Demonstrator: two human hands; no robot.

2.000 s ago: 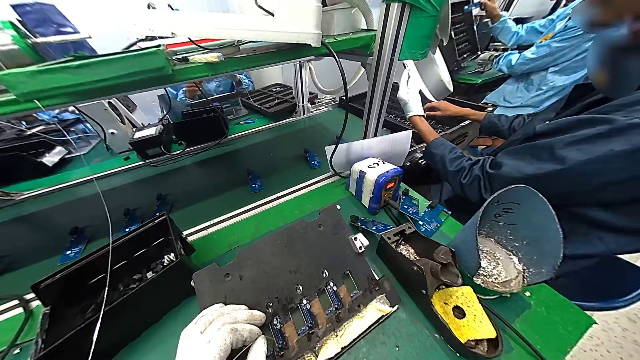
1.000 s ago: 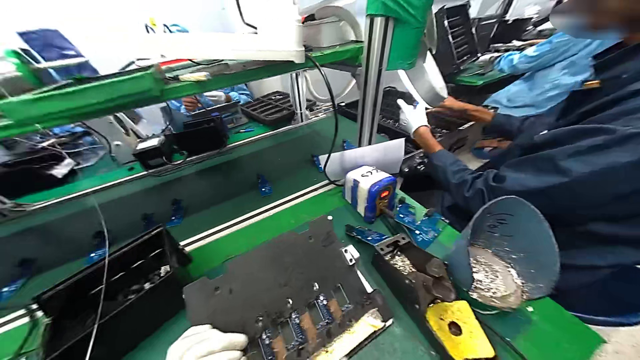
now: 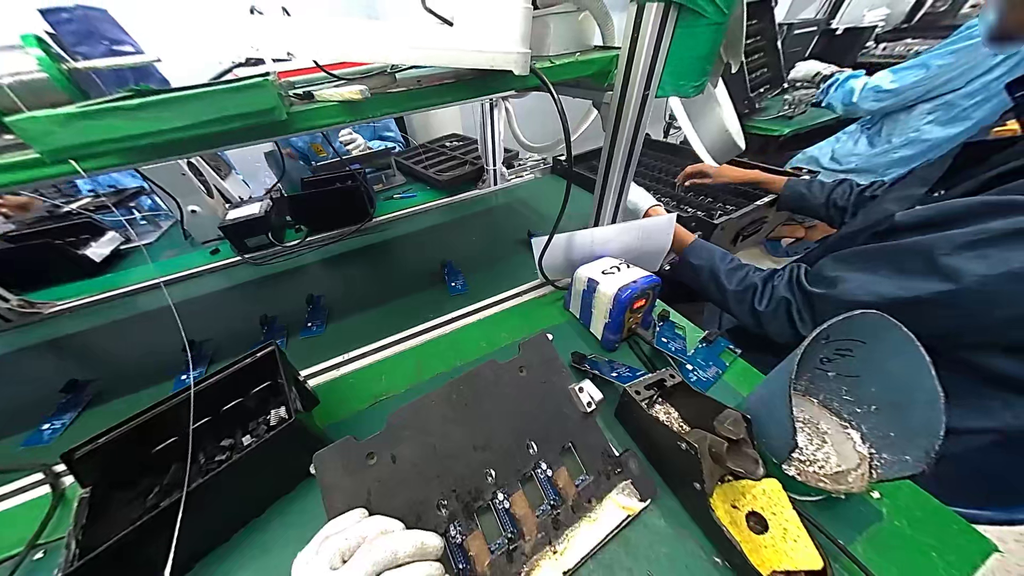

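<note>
My left hand, in a white knit glove, lies at the lower left edge of a black fixture plate; its fingers are bent, and whether they grip the edge cannot be told. Several small blue circuit boards sit in the plate's slots, with brown strips between them. Along the plate's lower right edge runs a pale, stained strip, and a small metal block is at its right side. My right hand is out of the frame.
A black bin of small parts stands left. Right are a blue soldering station, an iron holder with yellow sponge and a cut container of solder dross. Blue boards lie on the belt behind. A co-worker's arm reaches into a black tray.
The co-worker's hands have lowered from the white round part to the black tray. Blue boards on the belt have shifted relative to the bench. My left hand stays by the plate.
</note>
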